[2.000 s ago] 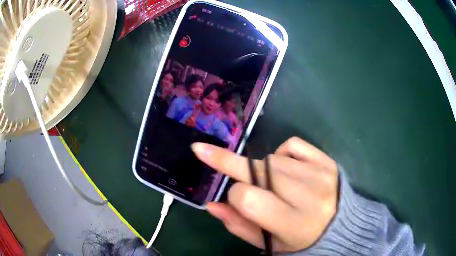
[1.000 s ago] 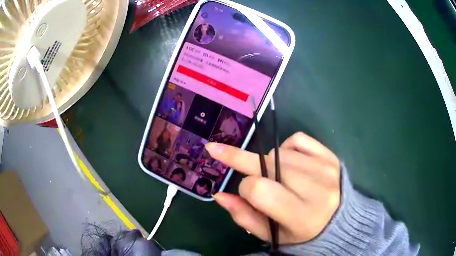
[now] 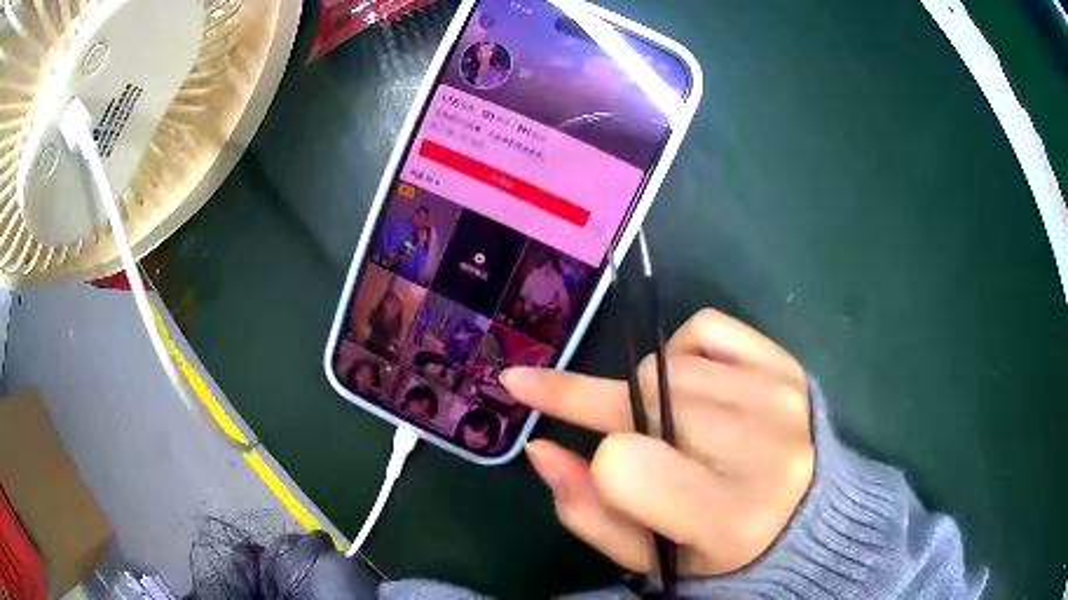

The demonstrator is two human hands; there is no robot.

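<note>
A smartphone (image 3: 481, 257) in a pale case lies tilted on the green surface, its screen lit with a profile page, red bar and picture grid. My right hand (image 3: 703, 451) is at its lower right, index fingertip over the lower screen; whether it touches is unclear. My right hand also holds black tweezers (image 3: 652, 381) between its fingers, pale tips pointing up beside the phone's right edge. My left hand is not in view.
A cream fan (image 3: 252, 147) stands at upper left with a white cable (image 3: 123, 252) plugged in. Another white cable (image 3: 383, 498) enters the phone's lower end. A red item in clear plastic (image 3: 351, 24) lies behind. Dark hair shows at the bottom left; grey floor lies beyond the table edge.
The screen went from a dark video picture to a profile page with a grid. My right hand and the tweezers have shifted slightly right. The fan and phone sit slightly differently in the picture.
</note>
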